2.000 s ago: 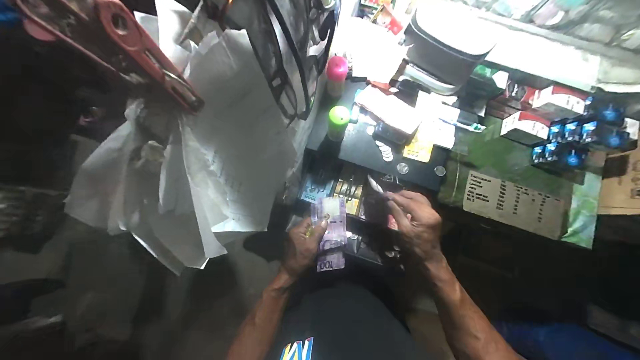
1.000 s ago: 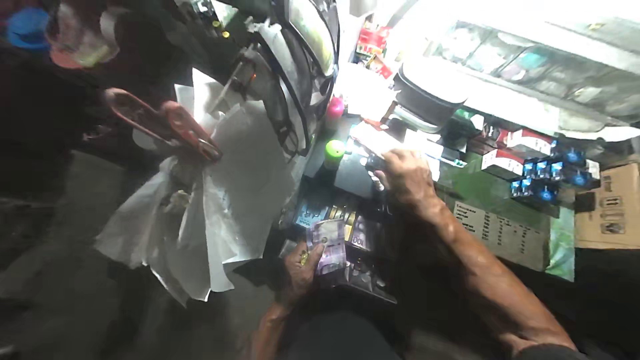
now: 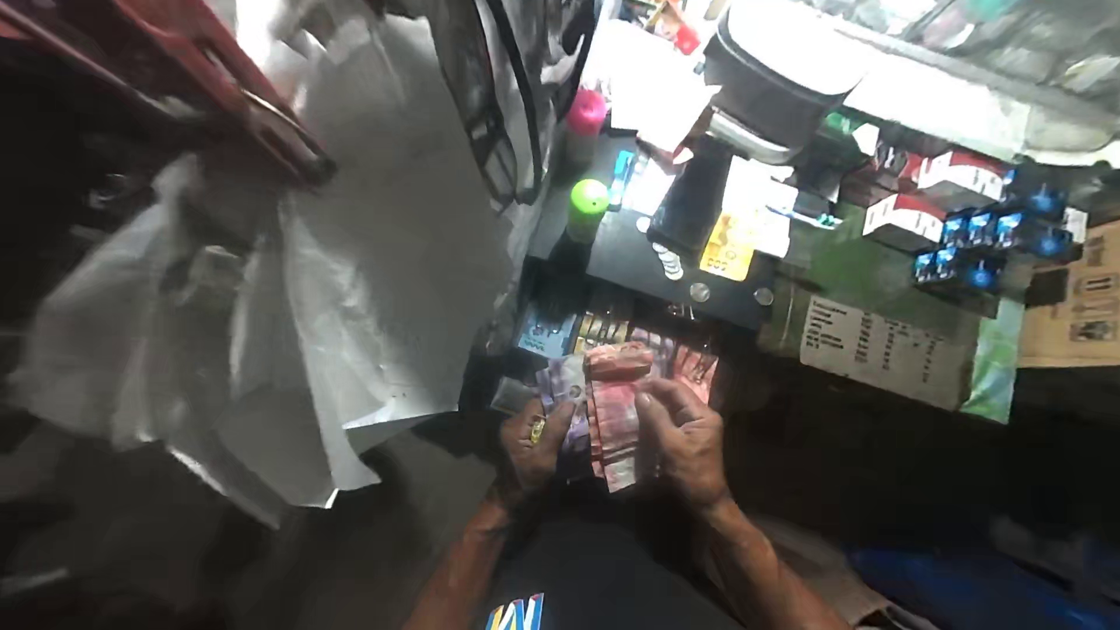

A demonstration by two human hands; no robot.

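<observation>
My left hand [image 3: 535, 442], with a yellow ring on a finger, grips purple banknotes [image 3: 573, 402]. Right beside them, my right hand [image 3: 687, 437] pinches a bundle of reddish banknotes [image 3: 617, 411] by its right side. The two lots of notes touch or overlap. Behind my hands lies an open cash drawer or tray with blue banknotes [image 3: 547, 334], brownish ones [image 3: 602, 328] and more red ones [image 3: 697, 369] in its sections. On the dark surface beyond are several coins [image 3: 668, 261] and an orange banknote [image 3: 730, 248].
White sheets or bags [image 3: 394, 245] hang at the left near a red clamp-like tool [image 3: 254, 114]. Green-topped [image 3: 589, 198] and pink-topped [image 3: 586, 111] containers stand behind the drawer. At the right are red-and-white boxes [image 3: 906, 221], blue packs [image 3: 980, 229], a printed sheet [image 3: 884, 350] and a cardboard box [image 3: 1081, 306].
My right hand, which reached to the papers behind the drawer a second ago, has come back near my left hand and holds reddish notes. My left hand still holds purple notes.
</observation>
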